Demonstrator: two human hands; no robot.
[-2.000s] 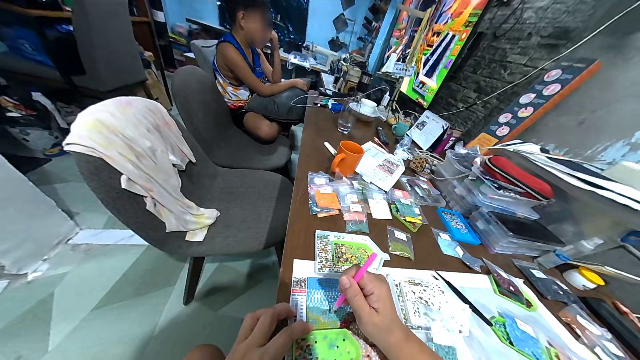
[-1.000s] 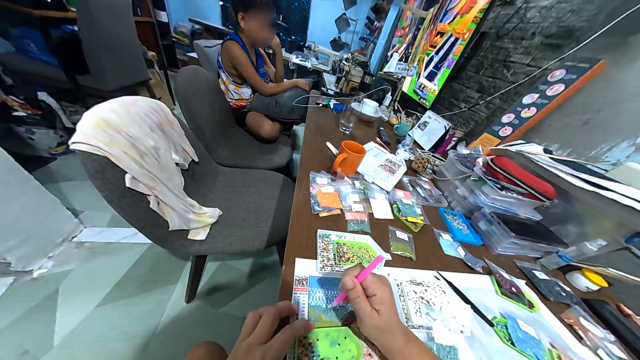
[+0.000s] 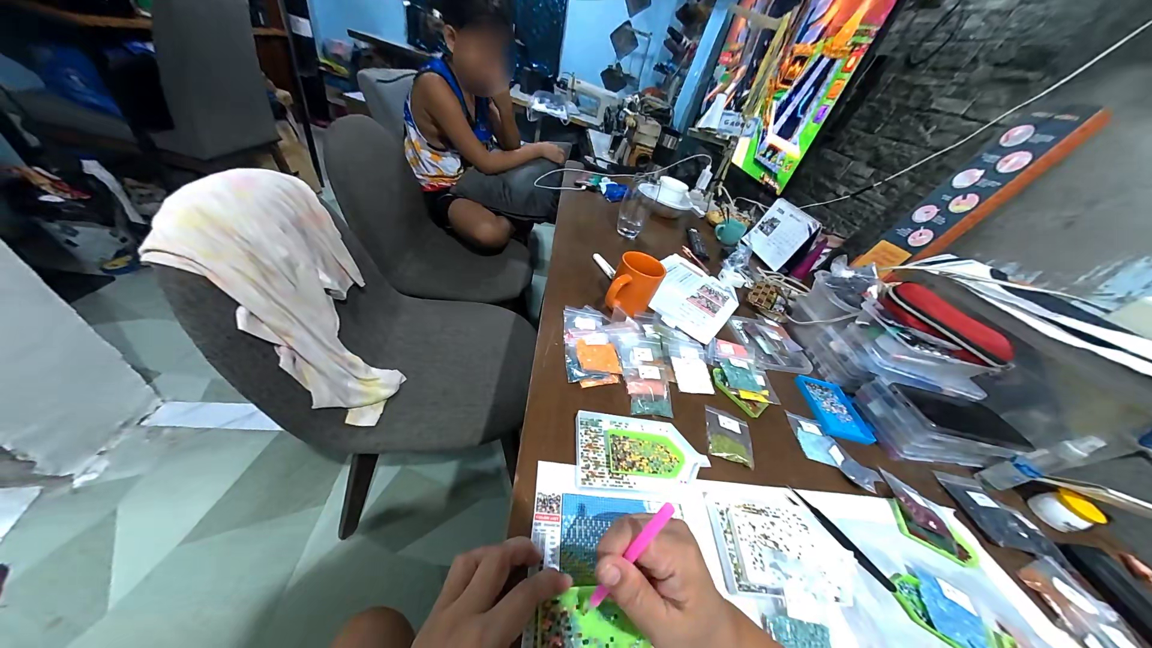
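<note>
My right hand (image 3: pixel 670 576) grips a pink diamond-painting pen (image 3: pixel 634 553), its tip down at a green bead tray (image 3: pixel 598 621) at the bottom edge. My left hand (image 3: pixel 499 589) lies at the tray's left side, fingertips touching its rim. Beneath both is a diamond-painting canvas (image 3: pixel 589 522) with a blue part and a printed chart. Beyond it sits a white tray (image 3: pixel 589 454) with a green inner tray of mixed beads. To the right lies a clear box of pale beads (image 3: pixel 774 544), with black tweezers (image 3: pixel 846 540) beside it.
Bead bags (image 3: pixel 643 360), an orange mug (image 3: pixel 635 283), a drinking glass (image 3: pixel 632 211) and a blue tray (image 3: pixel 834 409) stand farther along the table. Plastic containers (image 3: pixel 936 423) line the right. A person (image 3: pixel 477 126) sits beyond grey chairs (image 3: pixel 441 360), one draped with a cloth (image 3: pixel 261 261).
The pink pen's tip has moved down from the canvas to the green bead tray, along with my right hand. My left hand remains beside the tray.
</note>
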